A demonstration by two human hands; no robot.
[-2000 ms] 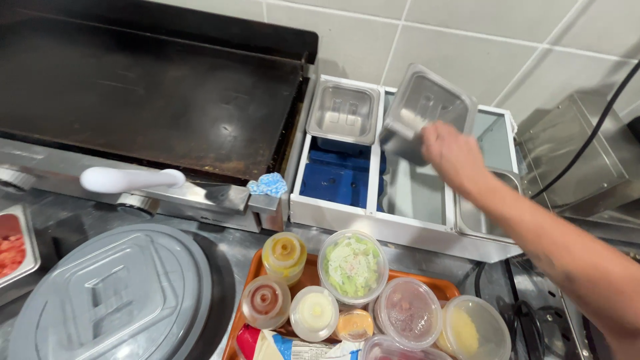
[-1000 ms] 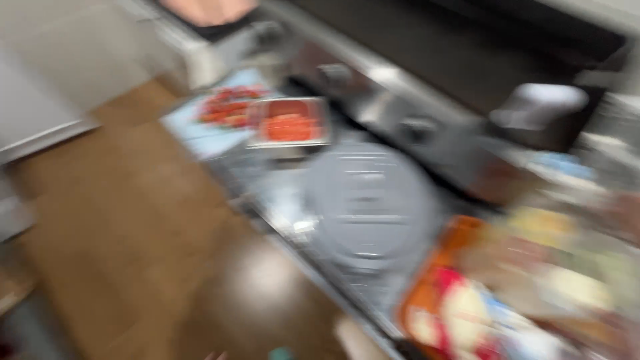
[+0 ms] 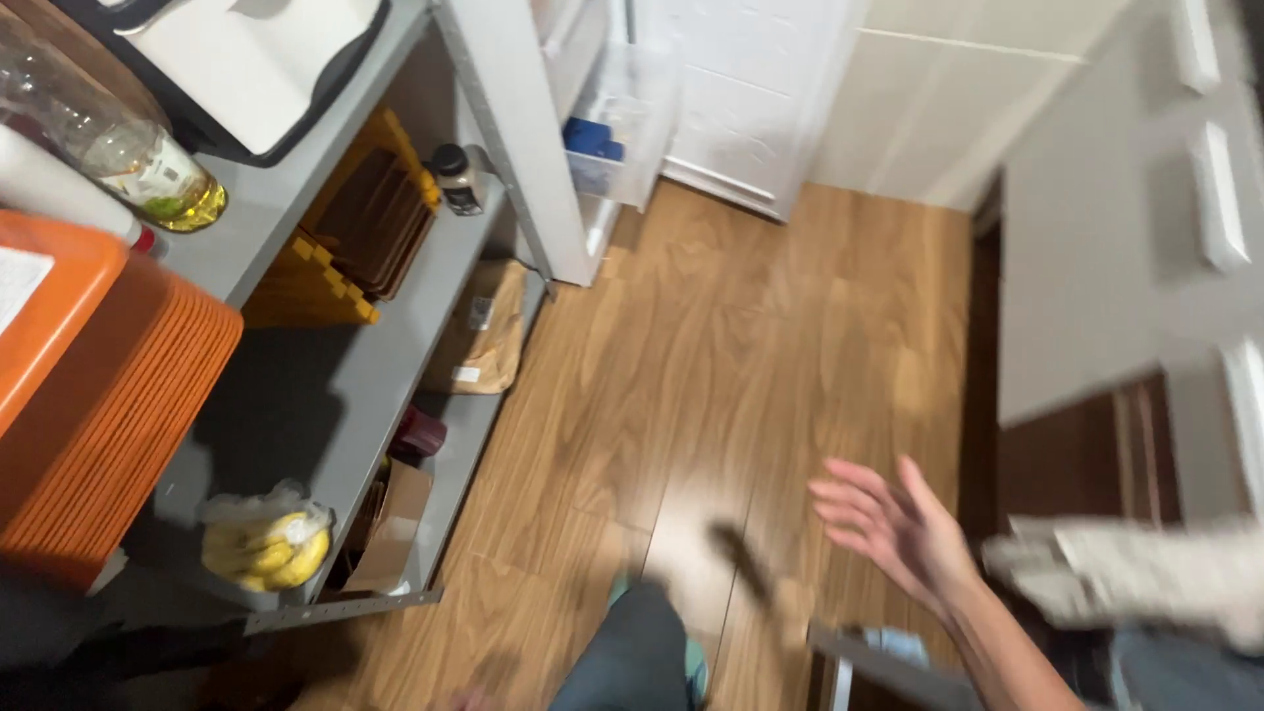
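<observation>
My right hand is held out over the wood-look floor, fingers apart, with nothing in it. A metal edge lies just below it, with a light-blue thing behind. At the bottom edge, a small blurred patch of skin appears to be my left hand; its fingers cannot be made out. A white refrigerator door stands open at the top, and a clear bin inside the unit holds blue items. My trousered leg and part of a green shoe show at the bottom.
Along the left, a grey metal shelving unit holds stacked orange trays, an oil bottle, bagged bananas, brown trays and a paper bag. At right are a grey cabinet with white handles and a whitish cloth.
The view has swung from the griddle and food containers to the floor and shelving. My right hand, earlier on a metal pan, holds nothing now.
</observation>
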